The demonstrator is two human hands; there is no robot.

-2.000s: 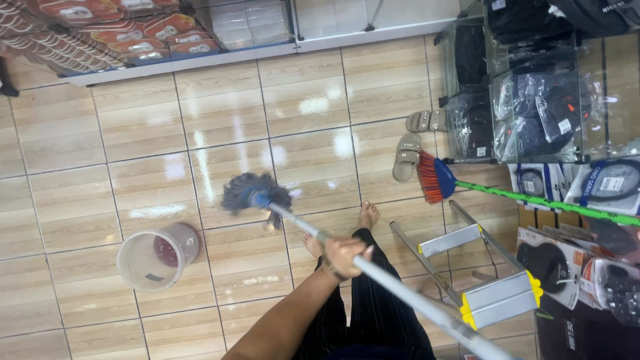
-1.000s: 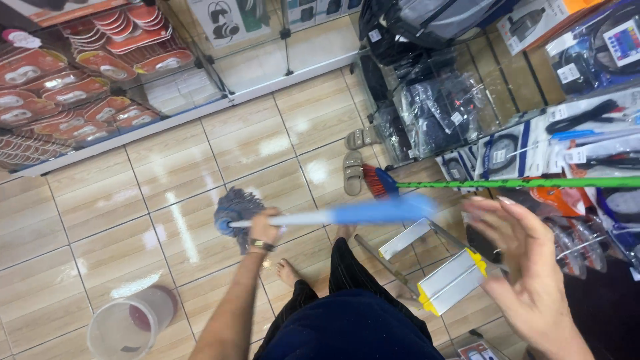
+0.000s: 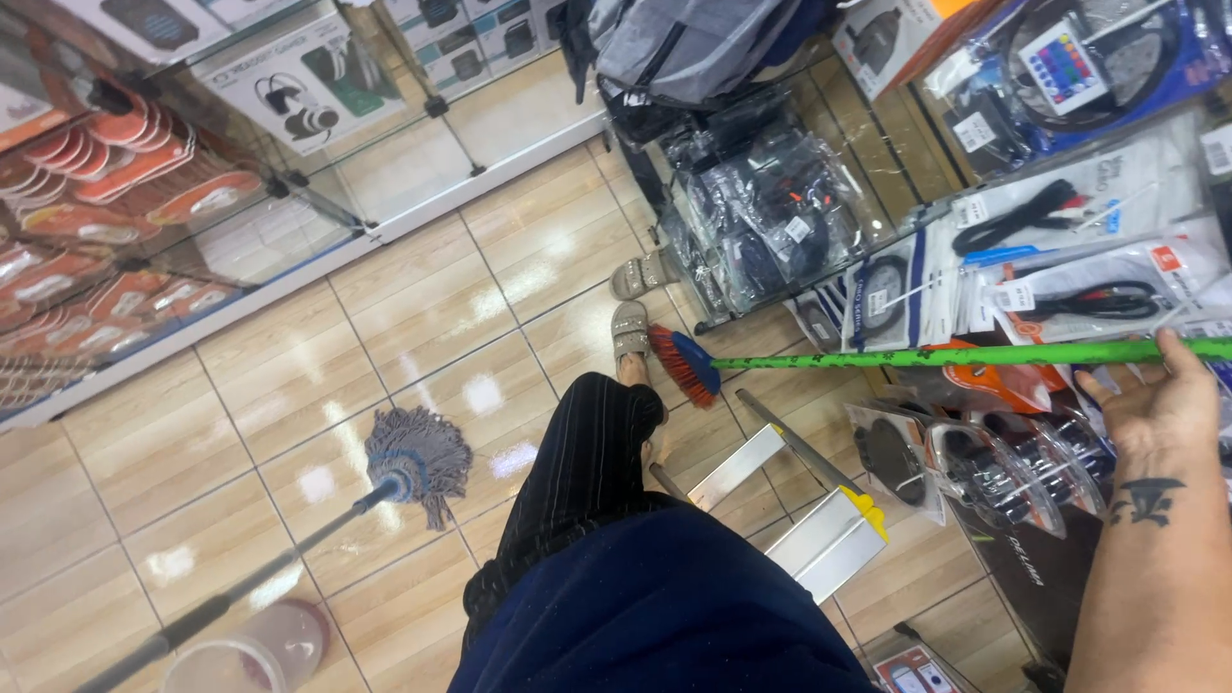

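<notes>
A broom with red and blue bristles [image 3: 685,367] stands at the right, its green handle [image 3: 866,358] running to the right edge. My right hand [image 3: 1150,399] is at that handle near the right edge, thumb over its upper side and fingers partly spread; how firmly it grips is unclear. A grey string mop [image 3: 419,462] rests on the tiles at the left, its grey pole reaching the bottom left corner. My left hand is out of view. One foot is in a beige sandal [image 3: 630,329], with the other sandal [image 3: 643,276] just above it.
A small step ladder [image 3: 828,544] stands right of my legs. At the lower left is a translucent bucket [image 3: 226,659], beside the mop pole. Glass shelves with packaged goods [image 3: 298,82] line the upper left; racks of bagged cables [image 3: 1078,279] and bags fill the right.
The mop pole has swung to the lower left, and my left hand has left the view. My right hand has come to the broom's green handle. One foot is now in a sandal.
</notes>
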